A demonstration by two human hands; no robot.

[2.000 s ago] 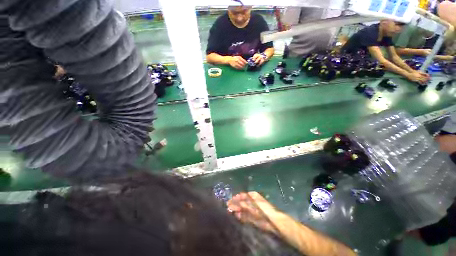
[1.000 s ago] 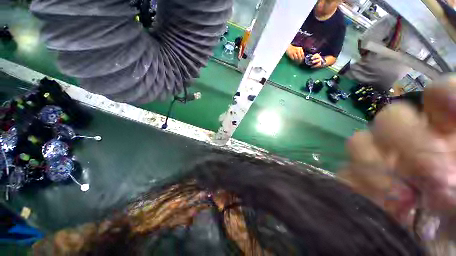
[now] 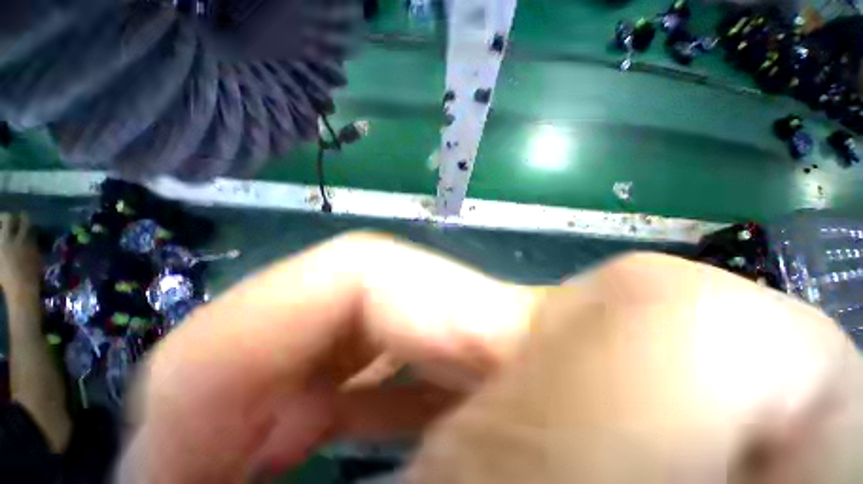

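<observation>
A large bare hand, seemingly my right hand (image 3: 606,369), fills the lower middle and right, very close to the camera and blurred. Its fingers curl towards the left; whether they hold anything cannot be told. It hides most of the bench in front of me. Black housings with round silvery circuit boards (image 3: 171,290) and yellow-green spots lie in a clump at the left of the bench. A thin pale wire end sticks out from them. At the left edge is a bare forearm with a dark sleeve and a cut-off hand; whether it is mine is unclear.
A grey ribbed hose (image 3: 227,95) hangs at upper left. A white post (image 3: 466,113) rises from the white rail (image 3: 558,217) beside the green belt (image 3: 606,123). Dark parts (image 3: 795,57) lie at upper right. Clear plastic trays (image 3: 837,265) stand at the right edge.
My view has shifted and levelled out. The large hand has moved from the right edge to across the lower middle. A forearm now shows at the left edge. The worker opposite is out of view.
</observation>
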